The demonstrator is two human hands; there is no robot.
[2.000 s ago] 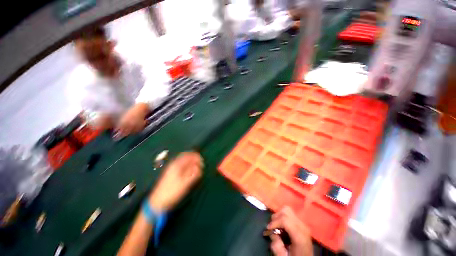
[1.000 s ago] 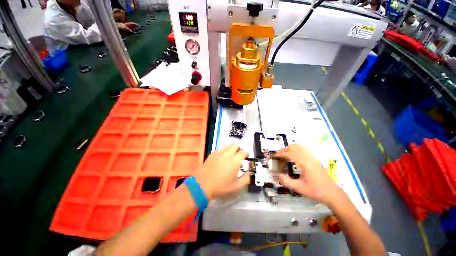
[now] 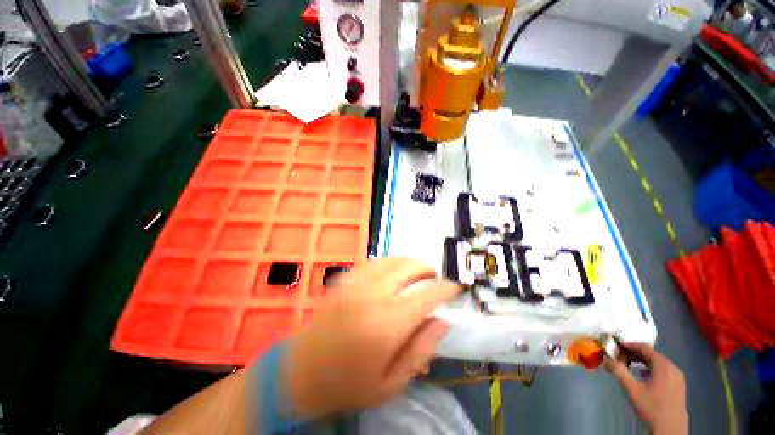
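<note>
Three black-framed press fixtures (image 3: 557, 273) with pale plates are grouped on the white press table. A small unit with a gold-coloured part (image 3: 481, 262) sits in the left front fixture. My left hand (image 3: 365, 336), blurred and with a blue wrist band, is over the tray's right front and the table's edge, fingertips near that fixture; I cannot tell if it holds anything. My right hand (image 3: 650, 386) is at the table's front right, beside the orange-red button (image 3: 586, 352). Its fingers grip a small dark, shiny unit (image 3: 627, 351), probably a watch module.
The red-orange tray (image 3: 127, 327) on the left holds two black screens (image 3: 283, 273), the right one partly hidden by my left hand. The gold press cylinder (image 3: 455, 81) stands behind the fixtures. Loose black parts (image 3: 427, 187) lie behind them. Dark rings (image 3: 76, 168) are on the green belt.
Both hands have left the fixtures: my left moved back towards the tray side, my right moved right to the orange-red button, still with the dark unit. The fixtures are now uncovered.
</note>
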